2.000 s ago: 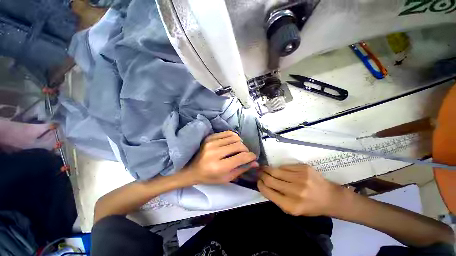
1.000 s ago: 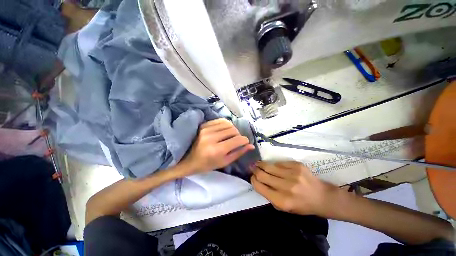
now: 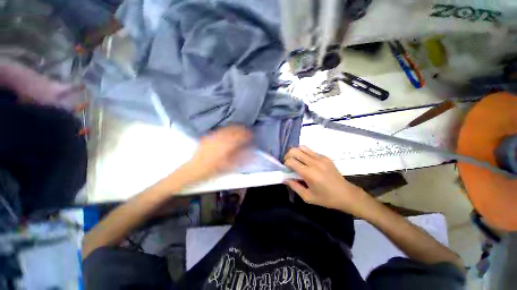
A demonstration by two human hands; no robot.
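Grey-blue garment fabric lies heaped left of and in front of the needle area. A grey binding tape runs from the orange reel at the right to the presser foot area, which is blurred. My right hand pinches the fabric's near edge at the table's front. My left hand is motion-blurred and lies over the fabric to the left; whether its fingers grip the cloth cannot be told.
The white sewing machine stands at the top. Behind the foot lie black thread snips, a blue and orange tool and a yellow item. A brown-handled awl lies near the reel. Dark clothing of a person shows at left.
The view has shifted, showing more of my shirt and the reel. My left hand has moved left, away from my right hand. The fabric in front of the foot is spread flatter.
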